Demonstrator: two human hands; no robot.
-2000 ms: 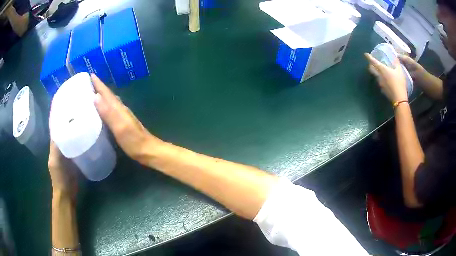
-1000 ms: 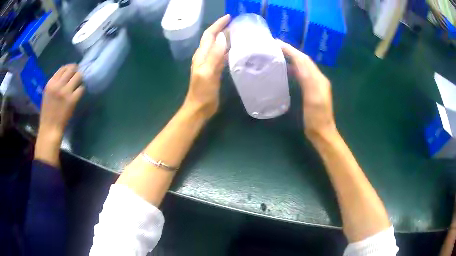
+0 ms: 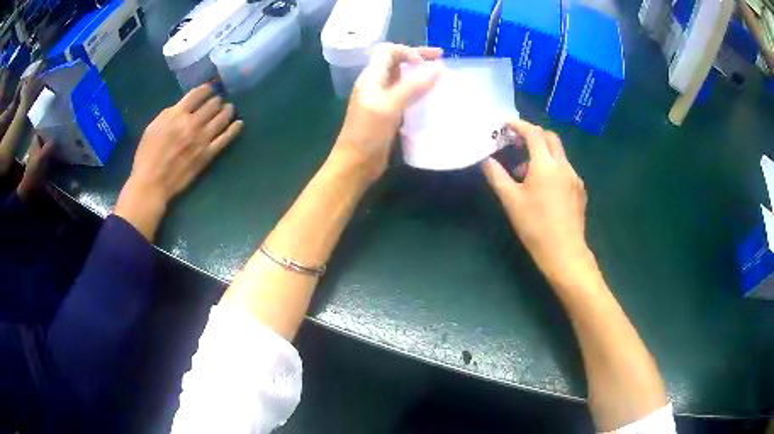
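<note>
A white-lidded unit (image 3: 454,114) is held above the green table (image 3: 407,246) near the middle of the view, with a whitish side facing me and small dark marks at its lower right. My left hand (image 3: 373,114) grips its left side, with the fingers over the upper left corner. My right hand (image 3: 543,191) is at its lower right corner, fingers and thumb on the edge by the marks. The fingertips behind the unit are hidden.
Blue cartons (image 3: 586,76) stand behind the unit. A white-lidded unit (image 3: 356,38) and a frosted tank (image 3: 255,59) with dark wire stand at the upper left. A neighbour's hand (image 3: 178,153) rests on the table at left, near another blue carton (image 3: 93,119).
The unit has been turned so a different side with small marks faces me. My right hand has moved to its lower corner. The neighbour's hand has moved right in the view.
</note>
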